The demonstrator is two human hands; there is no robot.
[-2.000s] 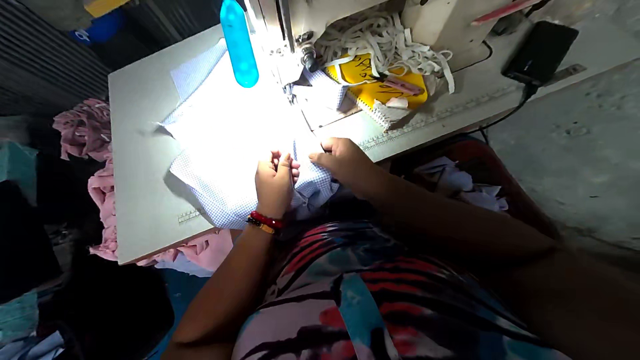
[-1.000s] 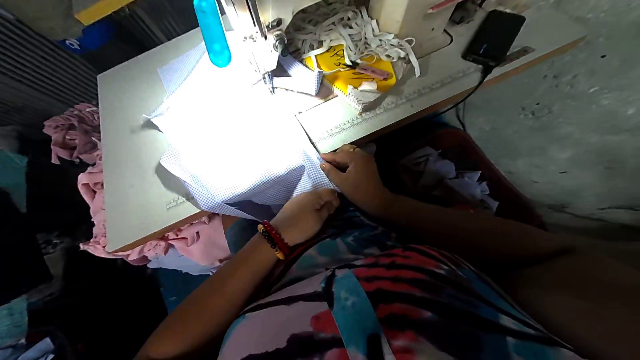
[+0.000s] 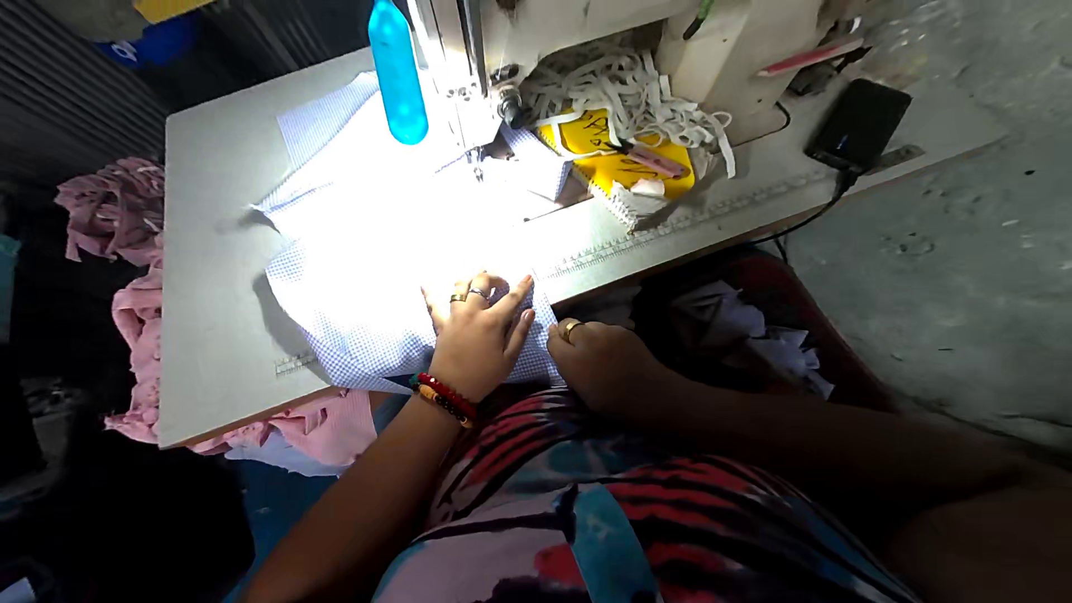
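Note:
A blue-and-white checked fabric (image 3: 368, 331) lies across the sewing table (image 3: 201, 276), its middle washed out by bright light. My left hand (image 3: 477, 335), with rings and beaded bracelets, rests spread and palm down on the fabric near the table's front edge. Just right of it, my right hand (image 3: 599, 356) has its fingers curled at the fabric's right edge, pinching it. Beyond both hands stands the sewing machine's needle and presser foot (image 3: 476, 163), with fabric around it. Glare hides whether the foot is raised or lowered.
Behind the needle area lie white elastic strips (image 3: 620, 88), a yellow marked piece (image 3: 586, 138) and a pink thread snipper (image 3: 657, 161). A black power bank (image 3: 858, 126) with a cable sits at right. Pink fabric (image 3: 134, 335) hangs at left; a red bin (image 3: 779, 293) holds scraps below.
My left hand has moved from the front edge up onto the fabric and opened flat. My right hand stays at the fabric's right edge, now lower beside the left.

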